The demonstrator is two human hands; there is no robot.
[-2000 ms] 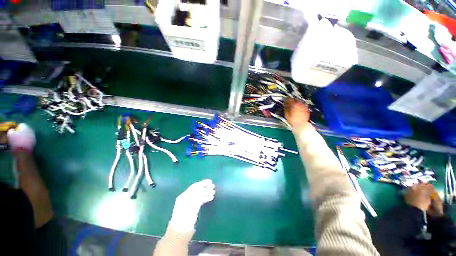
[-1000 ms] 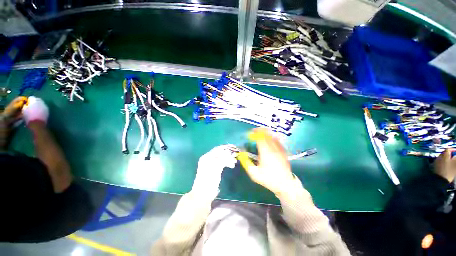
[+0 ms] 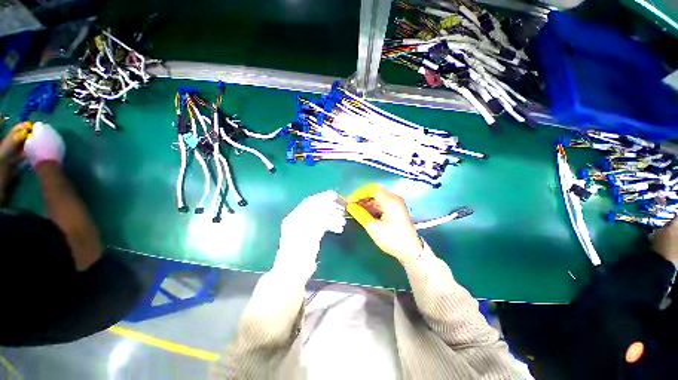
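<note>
My left hand, in a white glove, and my right hand, with yellow on its thumb and finger, meet at the fingertips in front of me. Between them they hold the wire end of one wire harness. Its white sleeve runs out to the right from behind my right hand, low over the green bench, to a dark tip. Whether a connector is between my fingers is hidden. A neat pile of harnesses with blue connectors at its left end lies beyond my hands.
Branched harnesses lie left of centre, a tangled heap at far left. More harnesses lie behind the metal rail, near an upright post and blue bin. Other people's hands are at both sides; harnesses lie right.
My right hand has come from the heap behind the rail to meet my left hand, and a harness is now held there. Since one second ago, the yellow fingers have closed in on the wire end.
</note>
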